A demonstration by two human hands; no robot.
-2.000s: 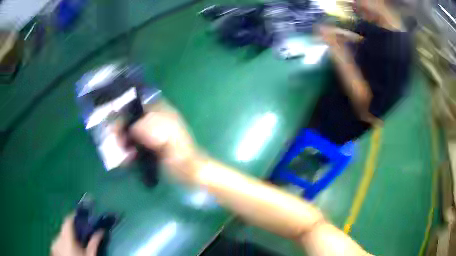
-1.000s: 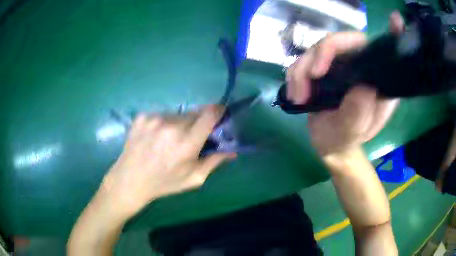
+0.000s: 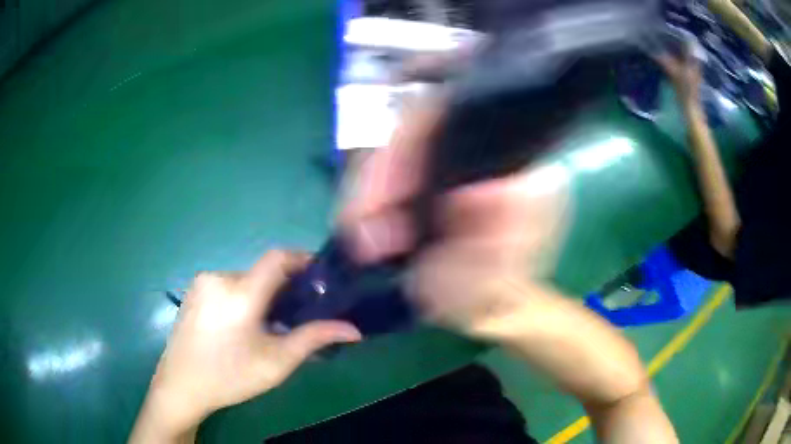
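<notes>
My left hand (image 3: 234,334) grips a dark navy pad assembly (image 3: 347,299) low over the near part of the green table, thumb along its front edge. My right hand (image 3: 477,234) is blurred and wraps around the thick black electric screwdriver (image 3: 512,121), which slants from upper right down toward the pad assembly. The screwdriver's front end is at the pad assembly, but the blur and my fingers hide the bit, so contact cannot be told. No screw can be made out.
A white feeder box with a blue side (image 3: 364,113) stands behind my right hand, partly covered by it. A navy heap (image 3: 642,82) lies at the upper right beside another person in black (image 3: 763,208). A blue stool (image 3: 646,295) stands on the floor at the right.
The screwdriver and my right hand have moved left and down from beside the feeder to the pad assembly. The dark strap that stood up from my left hand no longer shows. The camera view has shifted.
</notes>
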